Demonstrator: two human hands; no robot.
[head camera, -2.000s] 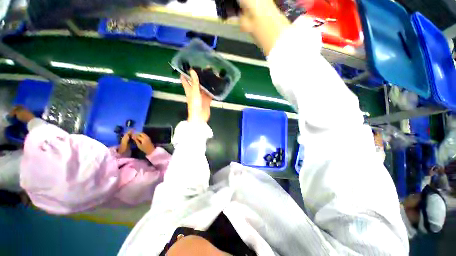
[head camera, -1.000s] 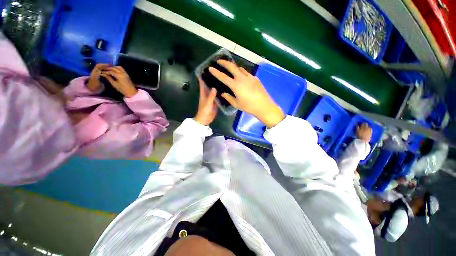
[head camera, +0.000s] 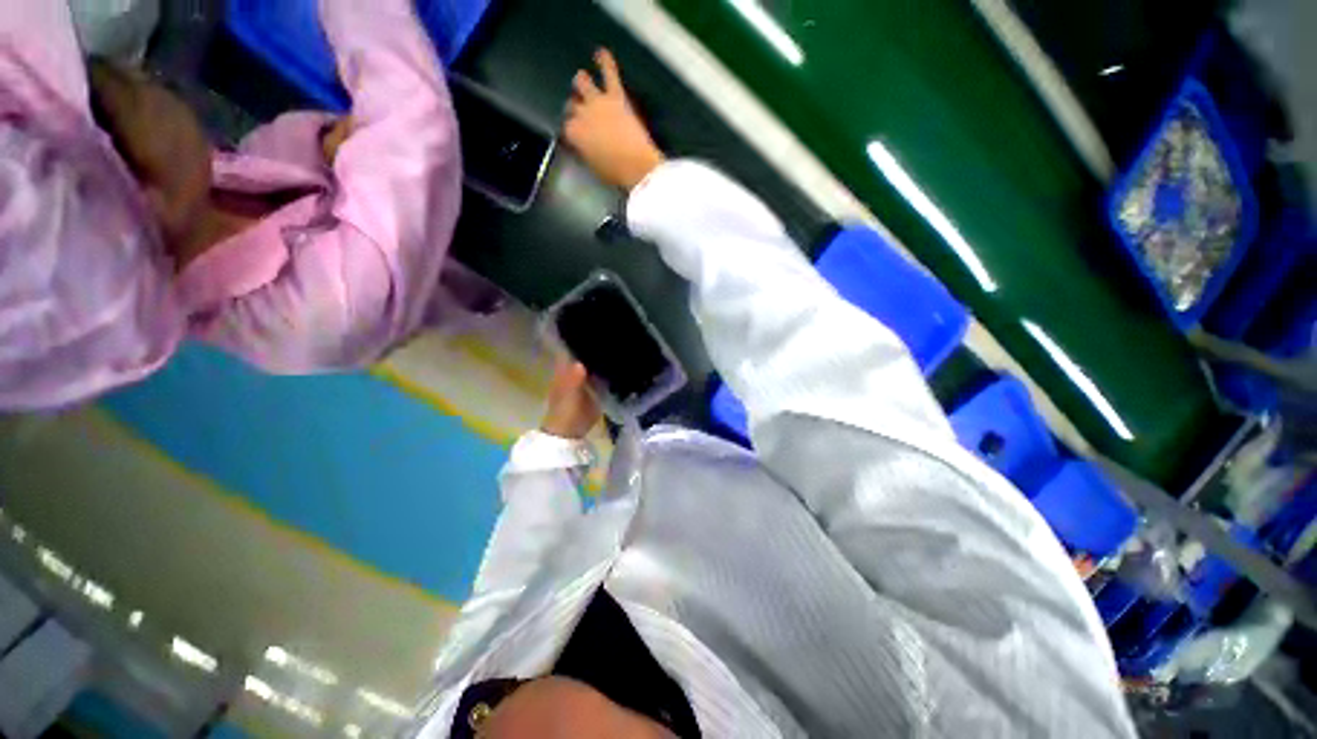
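My left hand (head camera: 572, 400) holds a clear plastic box (head camera: 675, 387) by its lower left side, near the bench's front edge. The box is filled with black fittings (head camera: 614, 339). My right hand (head camera: 610, 130) is stretched out over the dark bench (head camera: 556, 51), fingers spread. I see nothing in it, but its palm side is hidden. A small black part (head camera: 611, 227) lies on the bench beside my right cuff.
A second clear-edged box (head camera: 506, 149) with black contents lies beside a person in a pink smock (head camera: 311, 246) at the left. Blue trays (head camera: 898, 296) stand right of my right arm, along the green conveyor (head camera: 924, 130). A blue bin of silvery pieces (head camera: 1184, 202) is far right.
My right hand has left the clear box and reached forward over the bench. My left hand has the box nearer my body. The view has turned towards the left.
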